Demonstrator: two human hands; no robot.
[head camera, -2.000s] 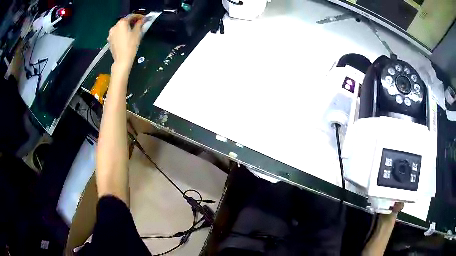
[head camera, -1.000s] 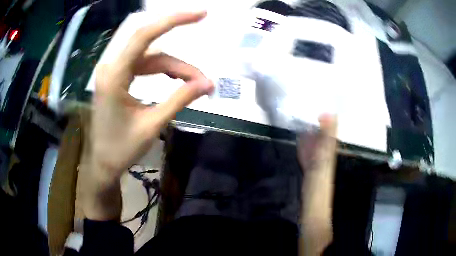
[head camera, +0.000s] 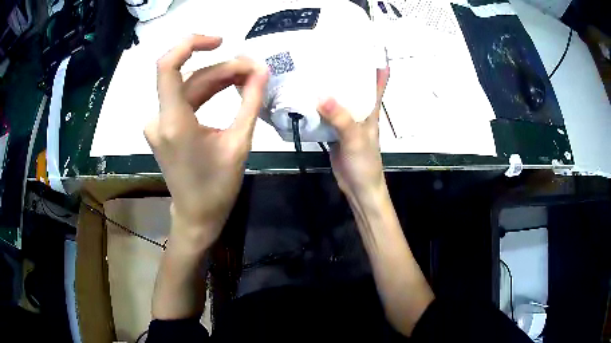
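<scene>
The white PTZ camera (head camera: 335, 74) is tilted over the paper at the table's front edge. Its black lower lens panel (head camera: 285, 22) faces up at the top; the head is hidden or out of frame. A black cable (head camera: 298, 137) leaves its base. My right hand (head camera: 358, 144) holds the body from the lower right, thumb on the base rim. My left hand (head camera: 208, 127) pinches the left edge of a small QR-code label (head camera: 280, 63) between thumb and index finger, the label against or just over the white body; full contact cannot be told.
A white strip (head camera: 56, 120) lies at the left. Part of another white camera (head camera: 149, 8) stands at the upper left. A dark mat (head camera: 512, 74) with a mouse (head camera: 534, 94) is at the right. A printed sheet (head camera: 429, 15) lies at the back. An open cardboard box (head camera: 94, 268) is below left.
My left hand came from the far left table to the camera with the label. The camera was turned and tilted in my right hand, base towards me. The view swung and moved closer.
</scene>
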